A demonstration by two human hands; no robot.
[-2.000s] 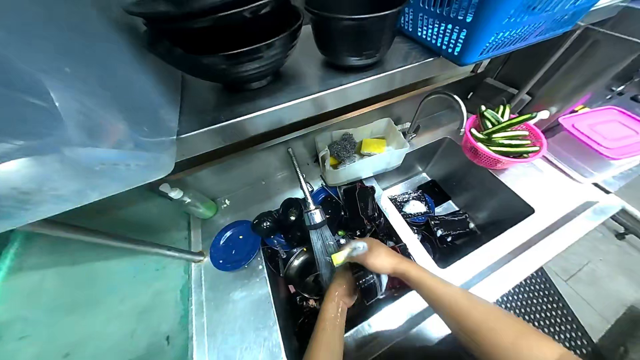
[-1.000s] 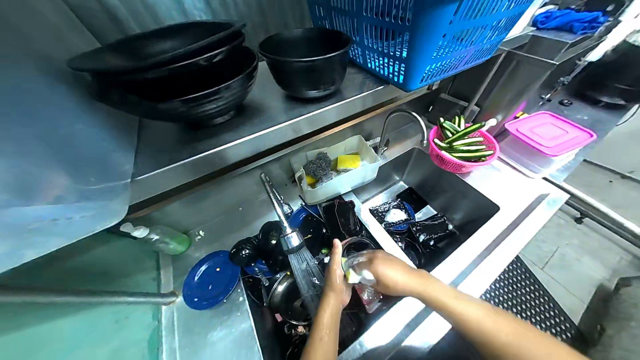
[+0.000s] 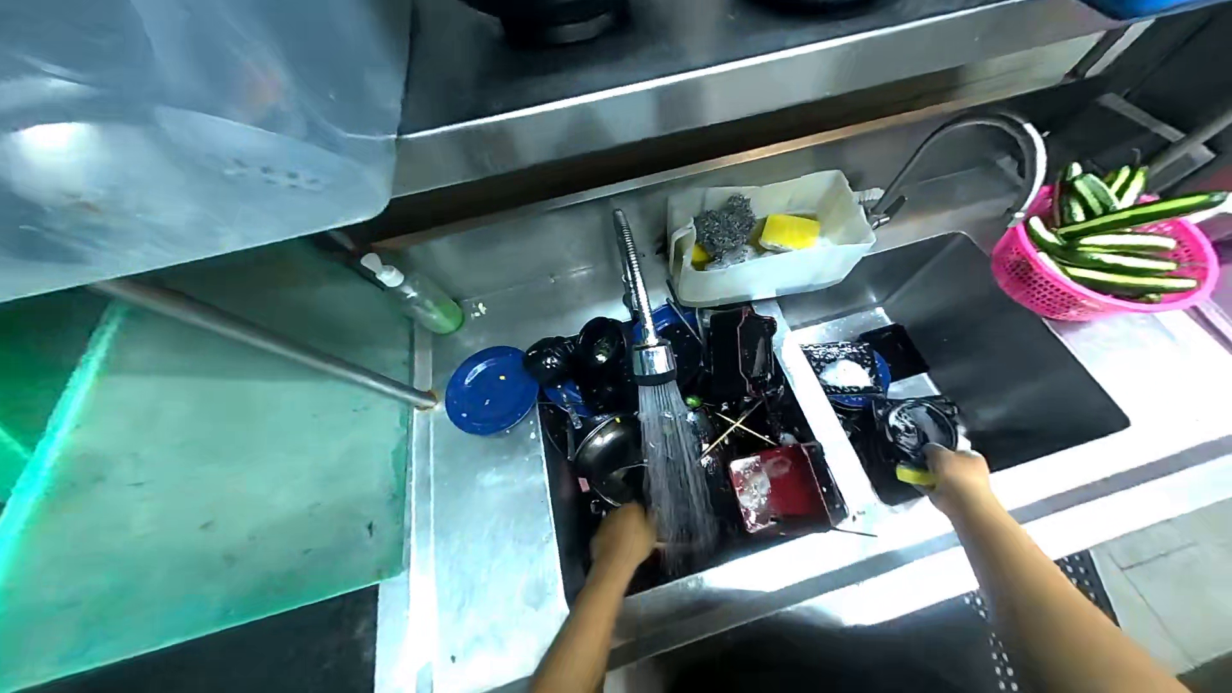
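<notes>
Over the right basin, my right hand [image 3: 959,478] holds a yellow sponge [image 3: 914,475] and a small dark soapy bowl [image 3: 919,430]. My left hand [image 3: 624,535] reaches into the left basin at its front left, close to a round metal pan [image 3: 610,454]; its fingers are partly hidden. Beside that hand, water sprays from a faucet spray head [image 3: 654,363] onto piled dishes. A red and black square dish [image 3: 782,489] and wooden chopsticks [image 3: 737,429] lie to the right of the spray. A soapy black dish [image 3: 847,371] rests on a blue plate in the right basin.
A white caddy [image 3: 782,279] with sponges and steel wool sits behind the divider [image 3: 818,404]. At left are a blue plate [image 3: 491,390] and a soap bottle [image 3: 416,294]. A pink basket [image 3: 1068,289] of cut green vegetables stands at right, near a curved faucet [image 3: 1030,144]. A steel shelf [image 3: 722,82] overhangs the back.
My hands, earlier together over the left basin, are now apart. The right one has moved right to the other basin; the left one is lower in the left basin. The view has shifted.
</notes>
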